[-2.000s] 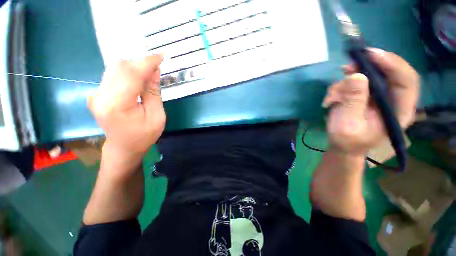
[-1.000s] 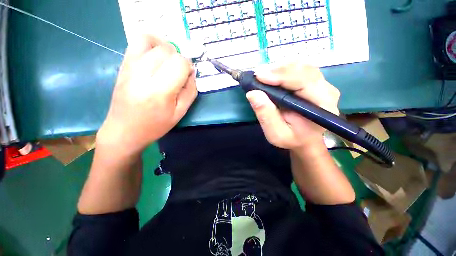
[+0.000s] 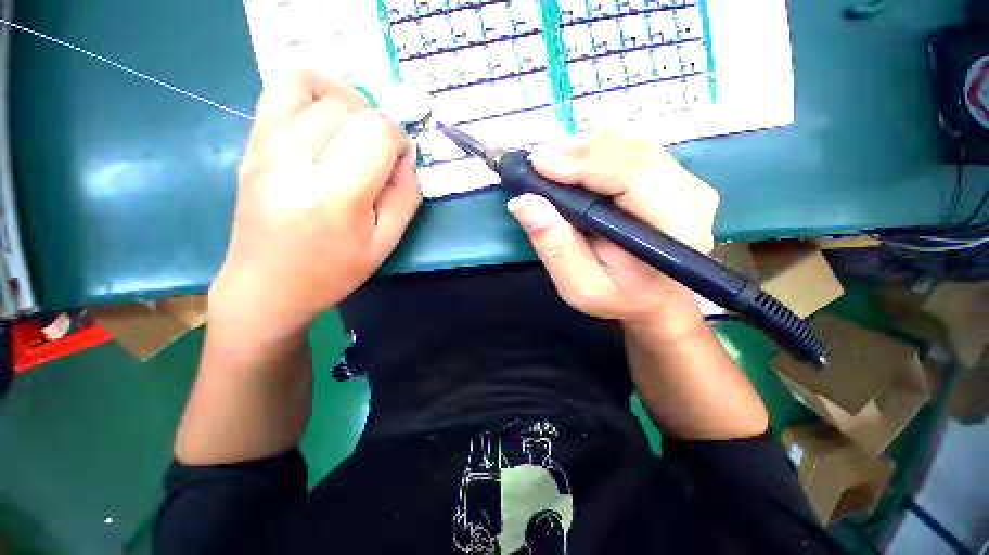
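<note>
My right hand (image 3: 618, 222) grips the black handle of the soldering iron (image 3: 662, 252). The iron's fine tip points up and left, at the lower left of the PCB panel (image 3: 477, 65). My left hand (image 3: 320, 184) is closed on the solder wire (image 3: 130, 72), which runs off to the upper left. The fingertips and the wire's end are mostly hidden behind the fist. A green loop (image 3: 364, 95) shows by the left fingers. The panel lies on the white tray (image 3: 748, 87); whether the tip touches it I cannot tell.
The tray lies on a dark green mat (image 3: 868, 163). A black box with a round label (image 3: 971, 92) stands at the far right, with cables below it. A small green tool (image 3: 868, 9) lies at the back. Cardboard boxes (image 3: 857, 369) and a red stool (image 3: 60, 338) are below the bench.
Since two seconds ago the iron has come left and down to the panel beside my left fist. In the last second both hands, iron and tray have shifted slightly left in view.
</note>
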